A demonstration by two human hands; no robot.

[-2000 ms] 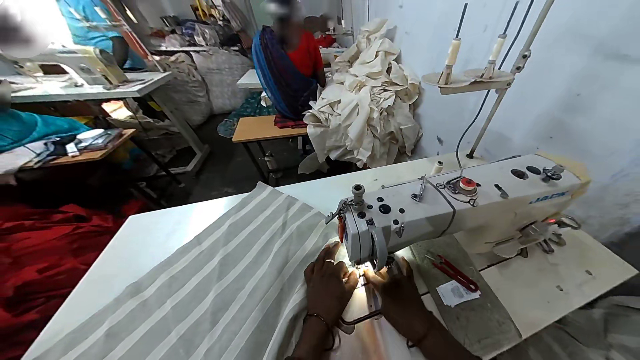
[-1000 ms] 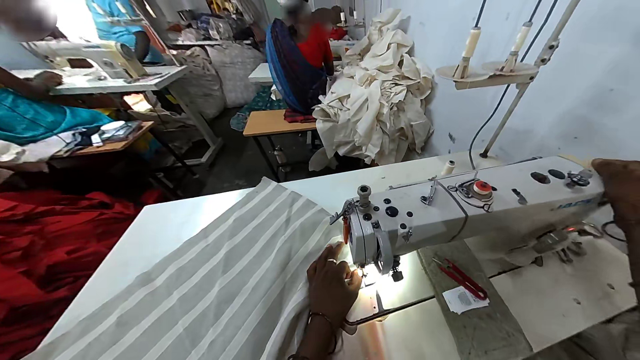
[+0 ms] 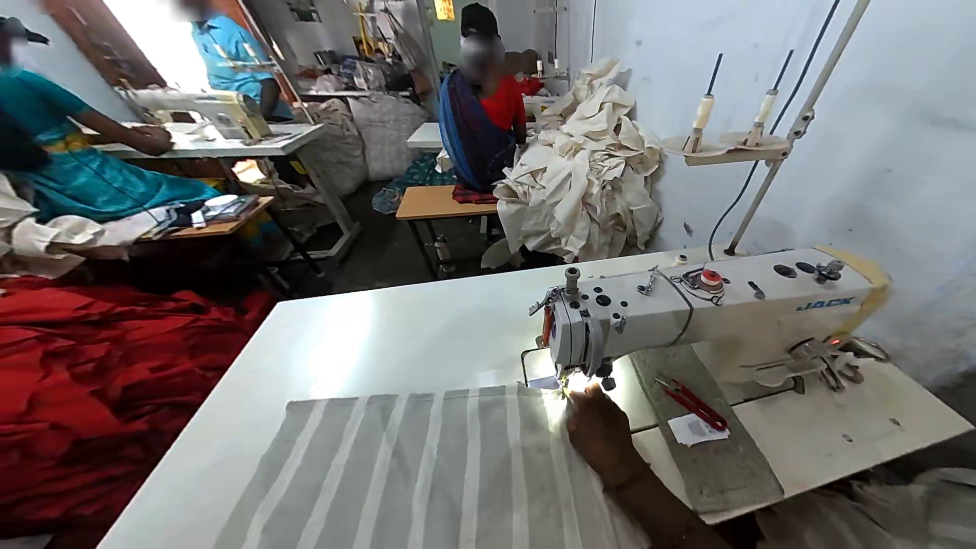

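Note:
My right hand (image 3: 602, 431) is at the upper right corner of a grey and white striped fabric (image 3: 396, 465), its fingers closed on the edge. It lies just beside the lit needle area of a white Jack sewing machine (image 3: 709, 305). Glare partly hides the fingertips and the presser foot. The fabric spreads flat over the white table (image 3: 320, 351) to the left and toward me. My left hand is out of view.
Red-handled thread snips (image 3: 694, 404) and a white paper label (image 3: 695, 431) lie on a grey strip right of the needle. A thread stand (image 3: 736, 149) rises behind. Red cloth (image 3: 99, 396) is heaped at left, cream cloth (image 3: 583, 168) at the back. Several people sit or stand beyond.
My left hand has left the needle area and the view. My right hand has come from the machine's right end to the fabric's corner. The fabric's far edge now lies crosswise. The view has shifted.

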